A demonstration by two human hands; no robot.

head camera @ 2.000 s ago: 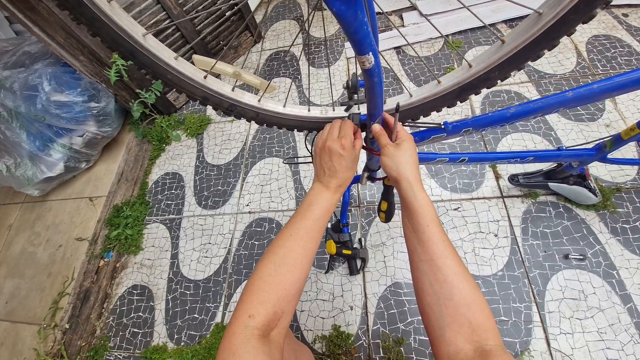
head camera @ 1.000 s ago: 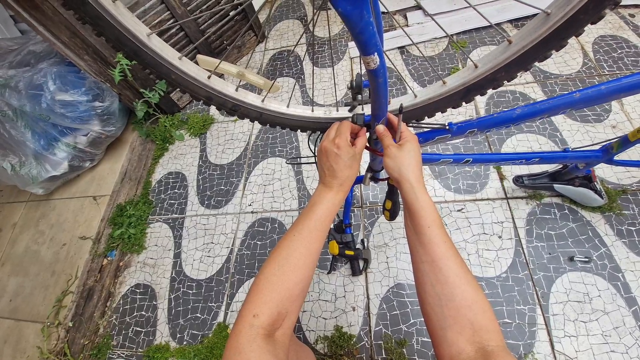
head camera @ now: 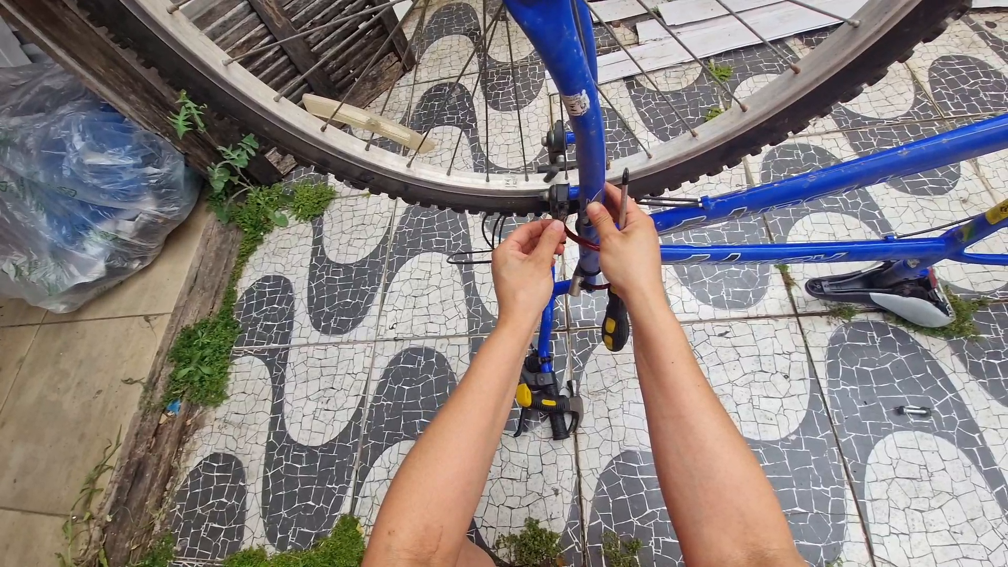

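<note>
An upside-down bicycle with a blue frame (head camera: 835, 165) stands before me, its wheel's black tire (head camera: 354, 169) across the top. My left hand (head camera: 524, 268) pinches something small, perhaps the end of a red cable (head camera: 580, 238), just left of the blue fork (head camera: 587, 142). My right hand (head camera: 628, 248) holds a screwdriver (head camera: 616, 319) with a black and yellow handle hanging below the palm and its shaft pointing up, while the fingertips touch the fork. A black rim brake (head camera: 559, 197) sits right above my left fingertips.
The handlebar grip and brake lever (head camera: 551, 405) rest low on the mosaic paving. The saddle (head camera: 886, 295) is at the right, near a small metal part (head camera: 913, 411). A filled plastic bag (head camera: 87, 181) lies at the left beyond a wooden beam (head camera: 157, 441); white boards (head camera: 709, 35) lie behind the wheel.
</note>
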